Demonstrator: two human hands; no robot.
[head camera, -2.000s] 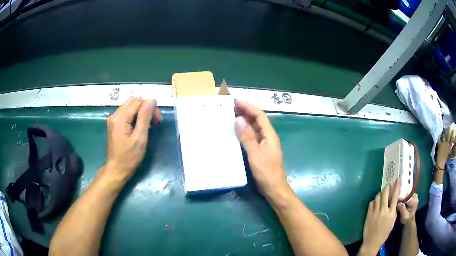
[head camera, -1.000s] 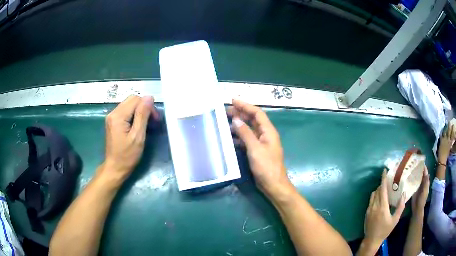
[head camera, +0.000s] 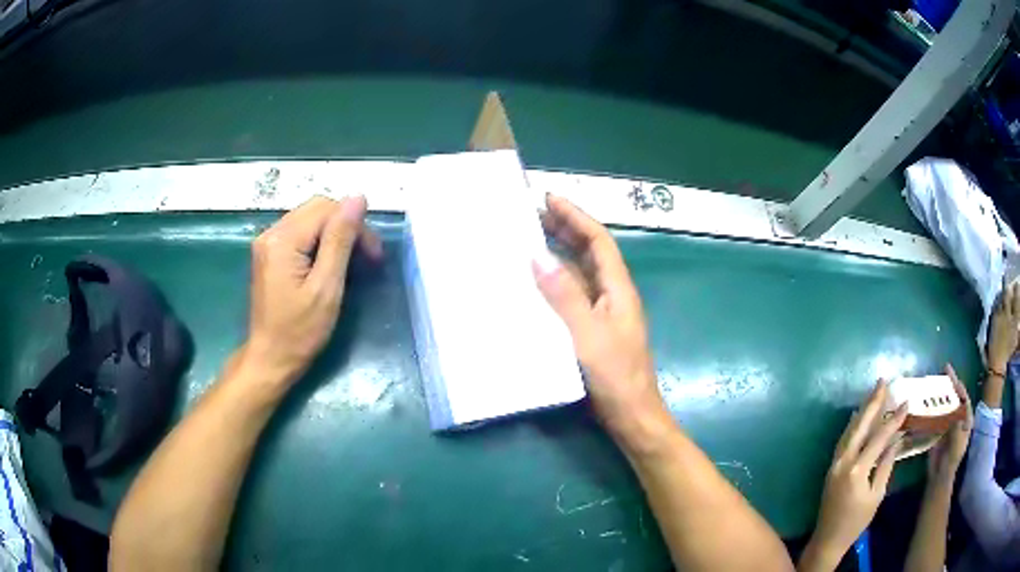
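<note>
The product box (head camera: 492, 296) lies on the green bench top in front of me, its long side pointing away and its far end over the white rail. Its upper face is blank white, the left side is light blue, and one brown flap (head camera: 493, 125) sticks up at the far end. My right hand (head camera: 598, 307) is at the box's right side, thumb over the edge, fingers partly hidden behind it. My left hand (head camera: 304, 279) is half curled to the left of the box, apart from it, and holds nothing that I can see.
A black head strap mount (head camera: 117, 363) lies at the left. A white edge rail (head camera: 716, 218) crosses behind the box, with a slanting post (head camera: 872, 145) at right. A person's hands (head camera: 859, 464) hold a cream and brown part (head camera: 923, 404) at lower right. A white bag (head camera: 962, 218) is beyond.
The box has turned over: the dark picture face no longer shows and the blank white face is up. The white end panel is replaced by a brown flap. The neighbour's part has turned.
</note>
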